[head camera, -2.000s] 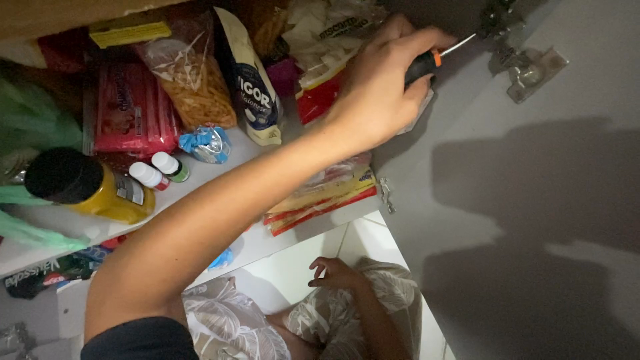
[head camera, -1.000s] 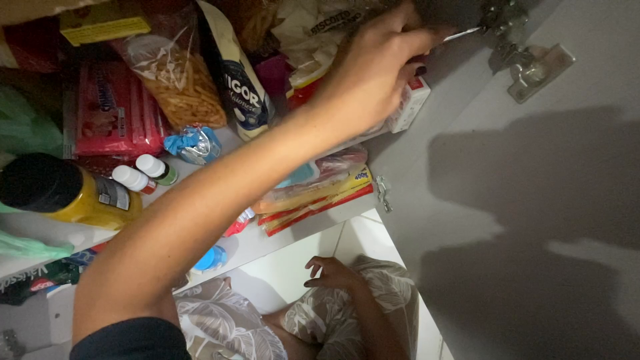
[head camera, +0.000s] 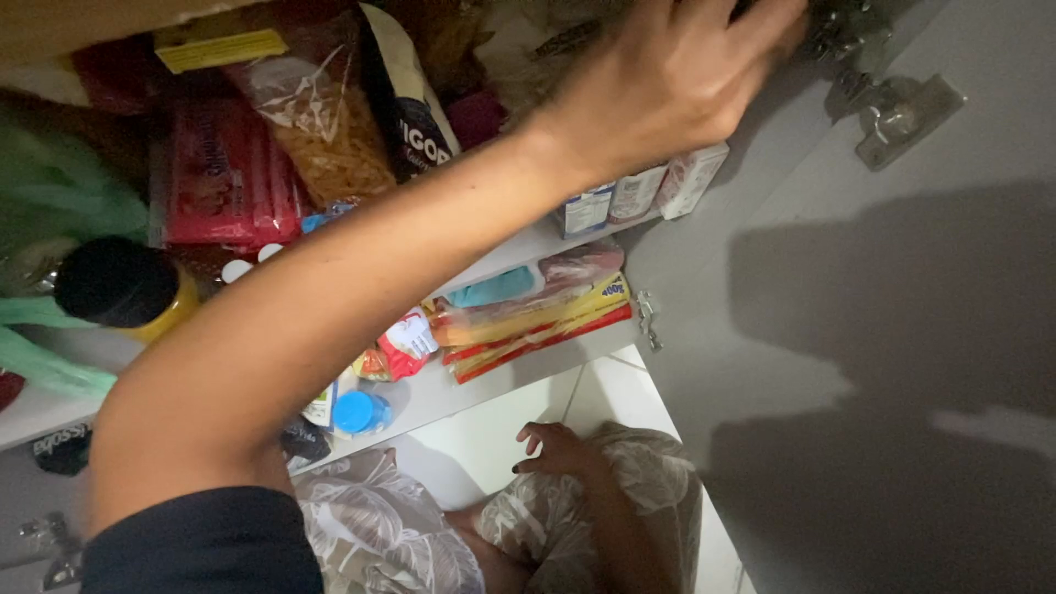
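Observation:
My left hand reaches across from the lower left to the top edge, blurred and partly cut off. A dark piece of the screwdriver's handle shows between its fingers; the tip cannot be made out. Just right of this hand, a metal cabinet hinge joins the grey door, with its plate on the door. Low in the view, my right hand is empty, its fingers loosely curled and apart, by my knee in patterned trousers.
The upper shelf holds a bag of pasta, red packets, a black-capped yellow jar and small cartons. Yellow-red packets and a blue-capped bottle stand lower. Another metal fitting is beside the door.
The screwdriver's shaft, seen pointing at the hinge earlier, no longer shows clearly. My left hand has moved up, partly out of view. My right hand has stayed by my knee.

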